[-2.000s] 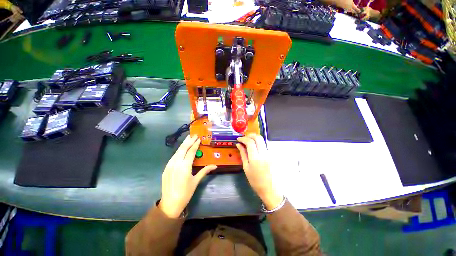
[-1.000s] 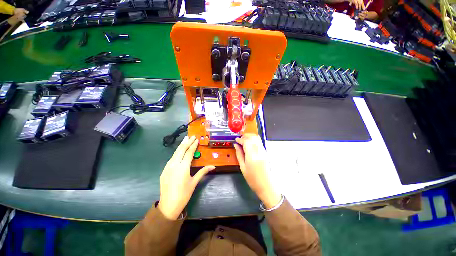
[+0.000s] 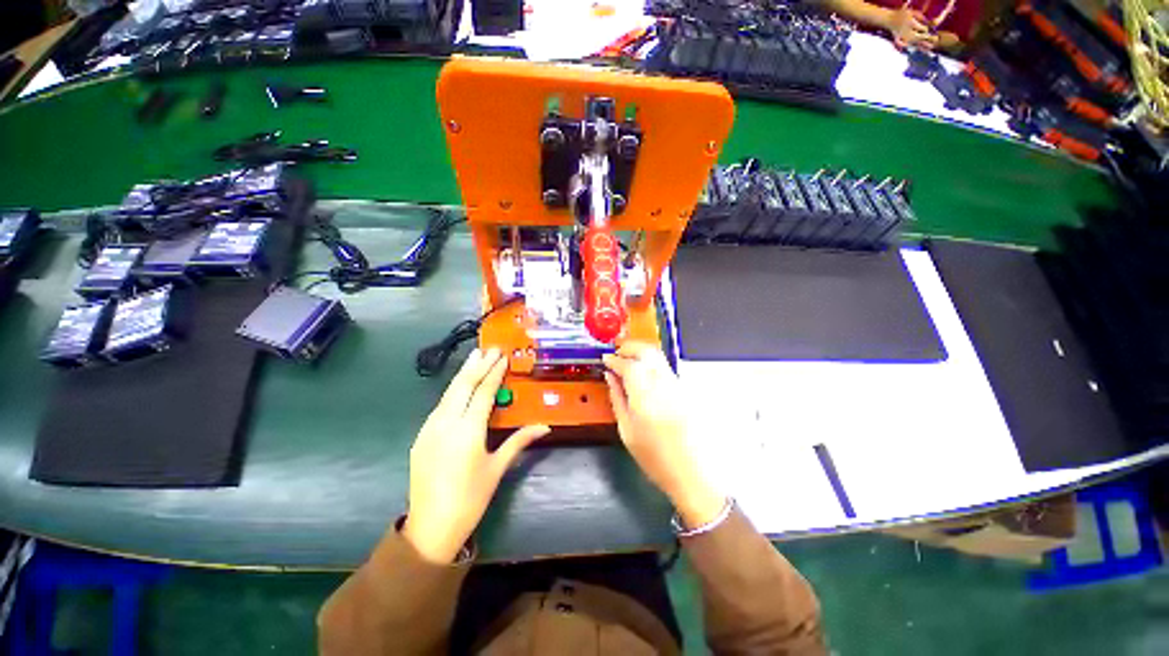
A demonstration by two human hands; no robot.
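Observation:
The orange test fixture (image 3: 583, 141) stands upright in front of me. Its red clamp handle (image 3: 603, 285) points down over the clear pressing block (image 3: 554, 297). An electronic unit (image 3: 571, 351) sits in the nest below it, partly hidden by the handle. My left hand (image 3: 451, 455) rests at the left front of the base, fingertips beside the green push button (image 3: 504, 399), thumb spread. My right hand (image 3: 660, 429) has its fingertips at the right end of the nest; whether they grip anything is unclear. A thin black cable (image 3: 442, 349) lies left of the fixture.
Several units (image 3: 139, 320) and a separate unit (image 3: 295, 320) lie left by a black foam mat (image 3: 141, 417). A row of units (image 3: 808, 208) stands behind right. A pen (image 3: 835, 479) lies on white paper (image 3: 756, 449). Another person's hand (image 3: 913, 28) shows at the far right.
The fixture appears slightly further left in view than two seconds ago. The red digits on its display look dimmer. My hands hold nearly the same pose. The far person's hands have moved.

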